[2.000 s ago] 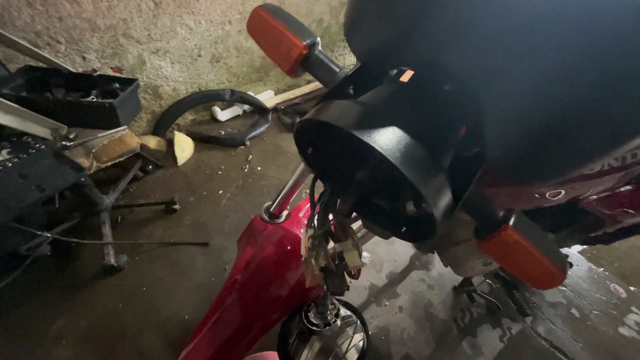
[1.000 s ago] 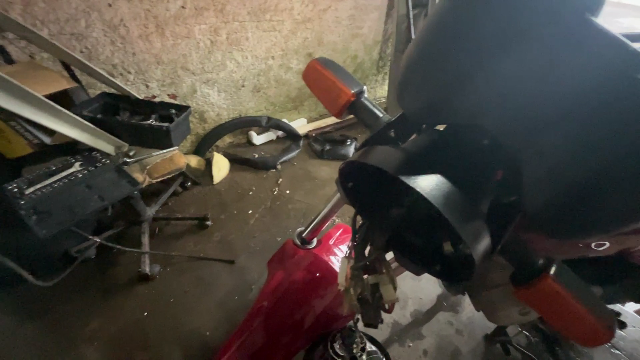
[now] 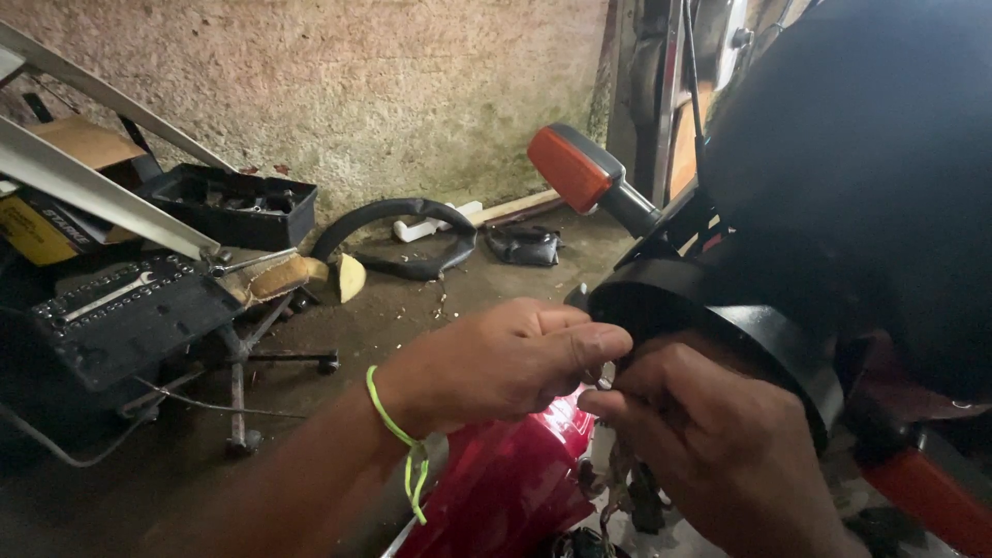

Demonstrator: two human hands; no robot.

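Both hands meet in front of a motorcycle's black headlight housing (image 3: 763,333). My left hand (image 3: 519,360), with a yellow-green cord on its wrist, pinches a small pale piece, perhaps a wire connector (image 3: 606,377). My right hand (image 3: 705,426) has its thumb and fingertips closed on the same piece from the other side. Below them hangs a bundle of wires and connectors (image 3: 620,480), partly hidden by my right hand. The red fender (image 3: 511,480) is underneath. One orange turn signal (image 3: 570,167) sticks out above the housing, another (image 3: 930,488) at lower right.
A socket set tray with a wrench (image 3: 108,298) lies at left on a wheeled stand (image 3: 238,395). Behind it are a black bin of parts (image 3: 232,205) and a cardboard box (image 3: 85,143). A black tube ring (image 3: 333,232) and a black bag-like item (image 3: 523,246) lie by the wall.
Both hands have come into view at the headlight housing and hold a small piece between them; neither was plainly there a second ago. The view has shifted toward the wall.
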